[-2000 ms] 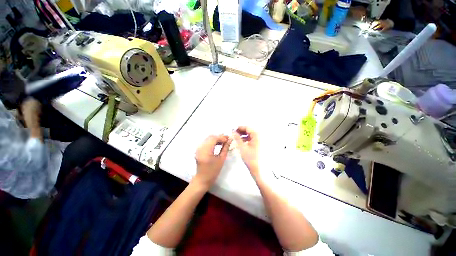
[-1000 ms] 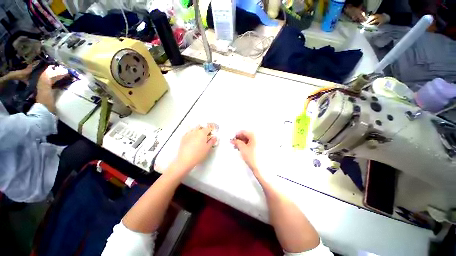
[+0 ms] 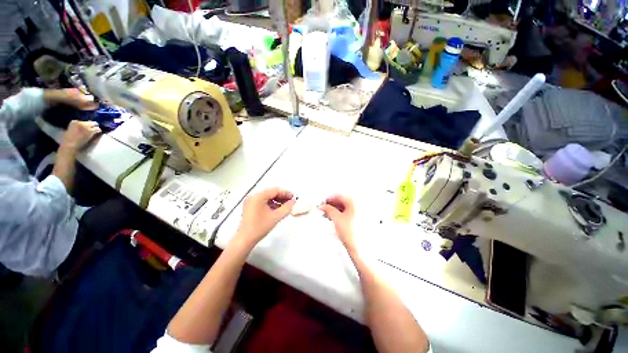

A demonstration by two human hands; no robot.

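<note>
A small white piece (image 3: pixel 301 207) shows at the fingertips of my left hand (image 3: pixel 267 212), above the white table (image 3: pixel 337 155). My left thumb and index finger pinch it. My right hand (image 3: pixel 339 212) is just to its right, with thumb and index finger together; whether they hold a thread or bit of the piece is too small to tell. The white sewing machine (image 3: pixel 530 214) stands on the right, with a yellow-green tag (image 3: pixel 405 200) hanging at its head and navy scraps (image 3: pixel 469 256) by its needle area. A dark smartphone (image 3: pixel 507 277) lies under its arm.
A cream-yellow sewing machine (image 3: pixel 180 114) stands on the left, with a person (image 3: pixel 34 200) working at it. A navy cloth pile (image 3: pixel 413 117) and blue bottle (image 3: pixel 447 63) are at the back. Navy pieces (image 3: pixel 124 303) lie in a red-framed cart at lower left. A metal pole (image 3: pixel 291 83) rises behind my hands.
My hands came apart from their meeting two seconds ago. Since one second ago my left hand has turned, showing the white piece at its fingertips. The view has tilted up, showing more of the back.
</note>
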